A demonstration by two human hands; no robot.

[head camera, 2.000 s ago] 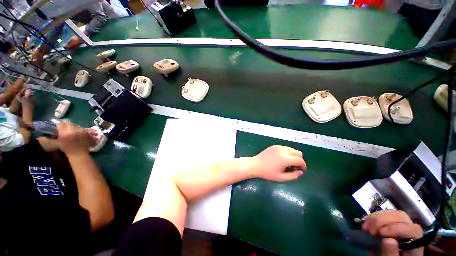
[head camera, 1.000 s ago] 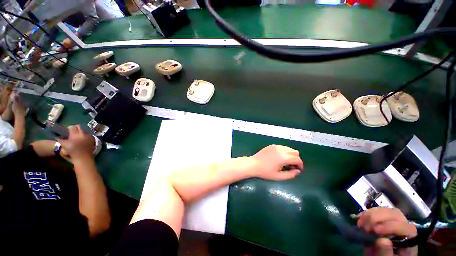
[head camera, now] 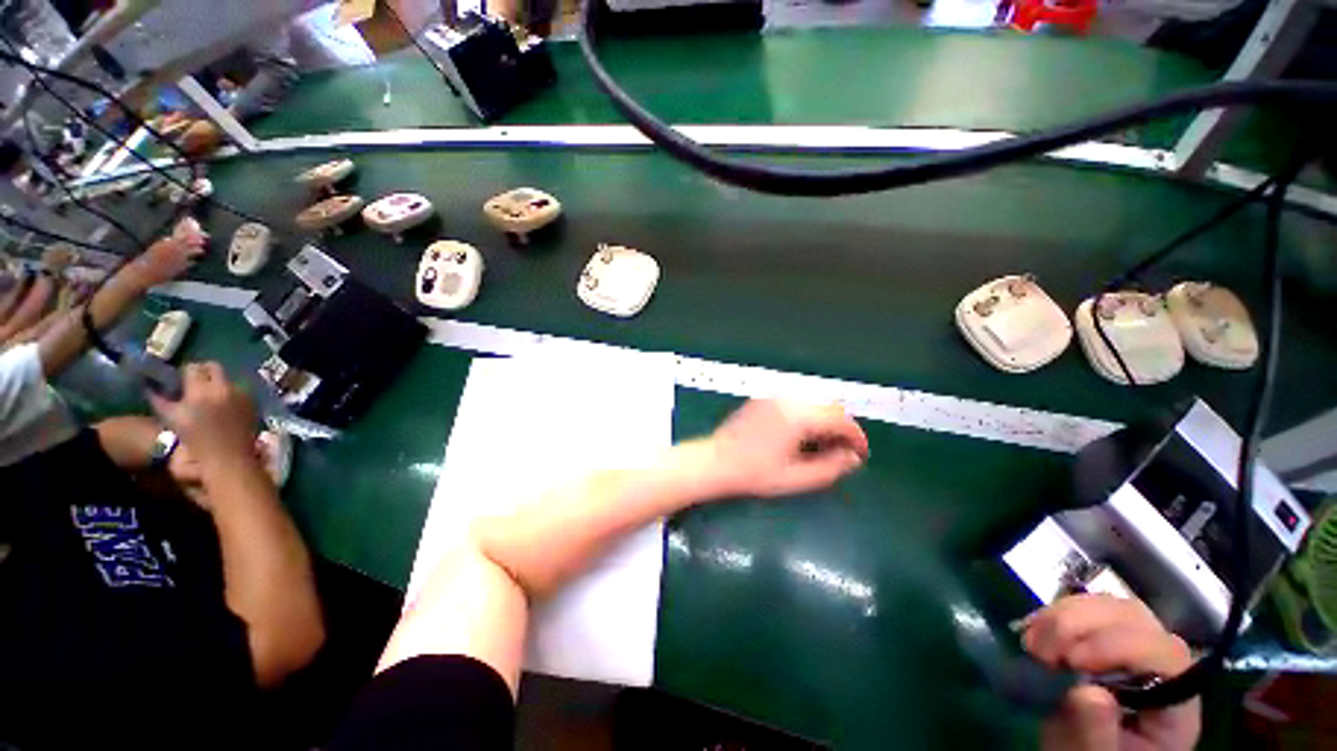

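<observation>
My left hand (head camera: 792, 448) rests over the green bench with its fingers curled; no object shows in it. My forearm lies across a white sheet (head camera: 565, 440). My right hand (head camera: 1107, 660), at the lower right, is closed around a blurred grey-black electric screwdriver (head camera: 1026, 682). The driver's tip is close to the front of the silver and black screw feeder (head camera: 1158, 514); whether a screw is on it cannot be told. Three cream plug-in housings (head camera: 1013, 323) lie on the conveyor beyond the feeder, prongs up. Another housing (head camera: 617, 280) lies farther left.
A pale metal rail (head camera: 909, 408) divides bench and conveyor. A thick black cord (head camera: 880, 179) loops overhead. Several housings (head camera: 449, 275) lie on the conveyor at left, behind a black feeder (head camera: 345, 338). A person in a black shirt (head camera: 161, 587) sits at left. A green fan (head camera: 1305, 580) stands at the right edge.
The housings on the conveyor have shifted right. My left hand has moved slightly left and up towards the rail. My right hand has shifted slightly left, still holding the driver.
</observation>
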